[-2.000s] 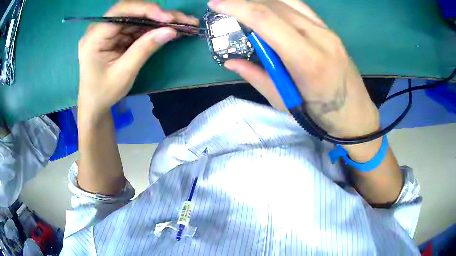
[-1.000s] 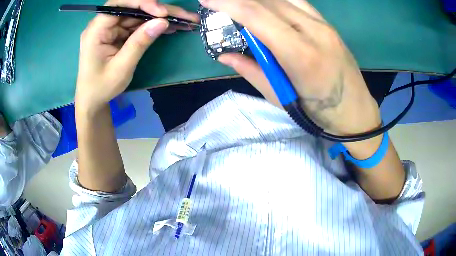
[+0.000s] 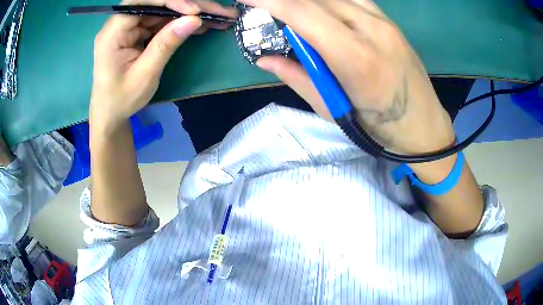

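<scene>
My left hand [image 3: 134, 65] holds the dark tweezers [image 3: 149, 11] between thumb and fingers, their tips pointing right at the left edge of the watch module. The watch module [image 3: 259, 37], black-edged with a silver-white middle, is held tilted above the mat between thumb and fingers of my right hand [image 3: 363, 65]. The same hand holds the blue soldering iron [image 3: 318, 74], its handle lying under the palm and its black cable running back over the wrist. The iron's metal tip is hidden by my fingers.
The green mat [image 3: 202, 74] curves along the bench edge. Silvery strip-like parts [image 3: 11, 56] lie at the far left. A black cable [image 3: 476, 134] loops at the right. Another person's pale sleeve [image 3: 33, 179] is at the left. A blue stool [image 3: 80, 158] stands below the bench.
The watch module and right hand have shifted slightly up and left. The tweezers' back end has moved up and turned its flat side to view. Both hands keep their holds.
</scene>
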